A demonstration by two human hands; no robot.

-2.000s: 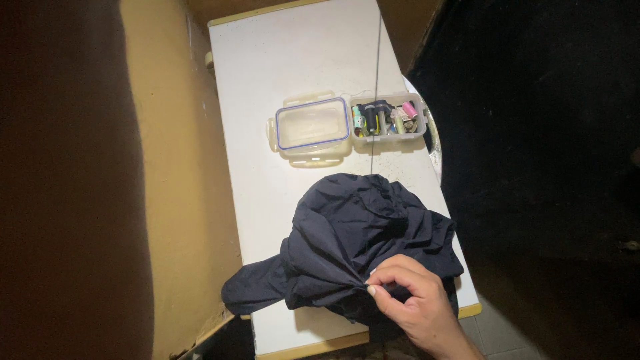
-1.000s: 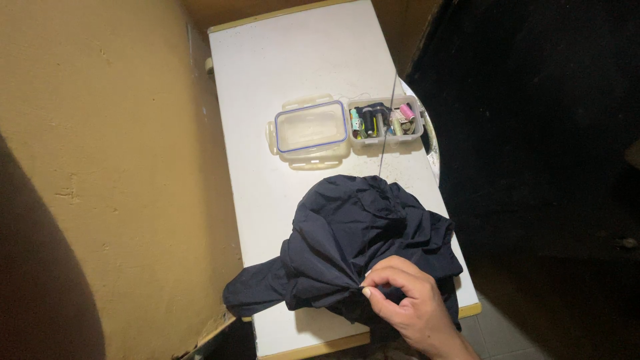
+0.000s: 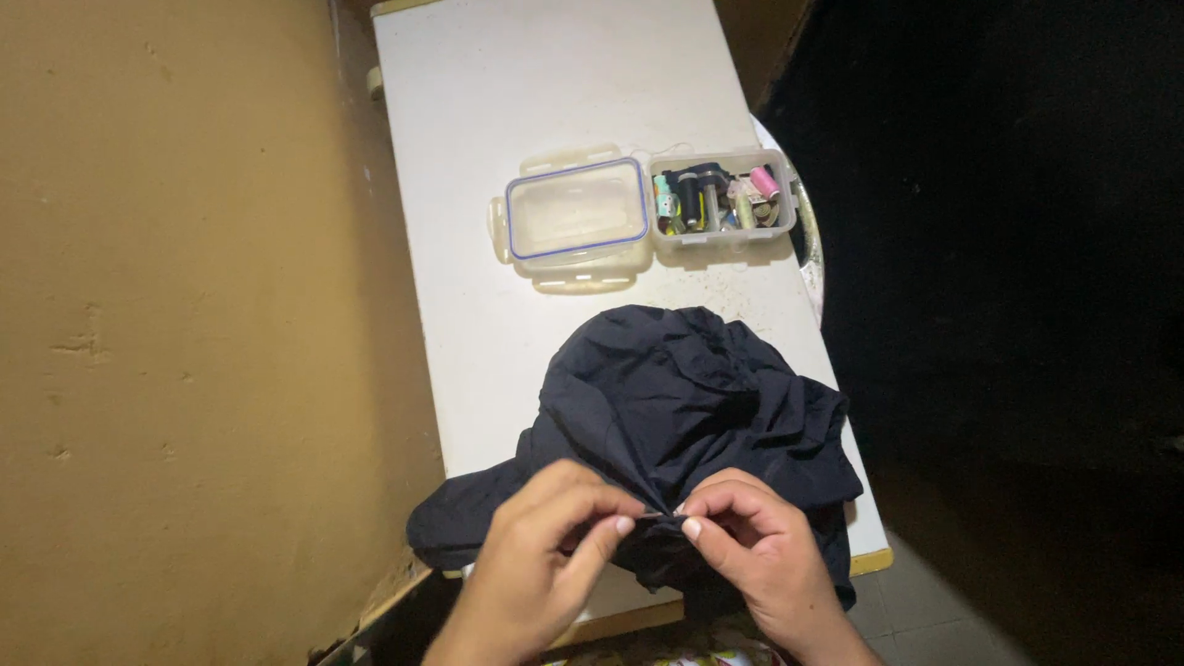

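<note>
Dark navy cloth (image 3: 675, 398), wrinkled and bunched, lies over the near part of the white table. At its near side, my left hand (image 3: 564, 546) pinches a thin, needle-like item between thumb and forefinger. My right hand (image 3: 758, 536) pinches the cloth just to the right, its fingertips almost meeting those of the left. Whether the thin item passes through the fabric is too small to tell. Farther back stands an open clear plastic box (image 3: 726, 239) holding a black thread spool (image 3: 689, 199), a pink thread spool (image 3: 765, 182) and other small sewing items.
The box's clear lid (image 3: 578, 208), with a blue seal, lies left of it on the white table (image 3: 555, 74). A tan wall (image 3: 203, 324) runs along the left. Behind the table's right edge a round white rim (image 3: 809, 231) shows. Tiled floor (image 3: 925, 592) is at lower right.
My left hand has come into view beside the right hand at the cloth. The thin dark line that crossed the box and table in the earlier frames is gone from there.
</note>
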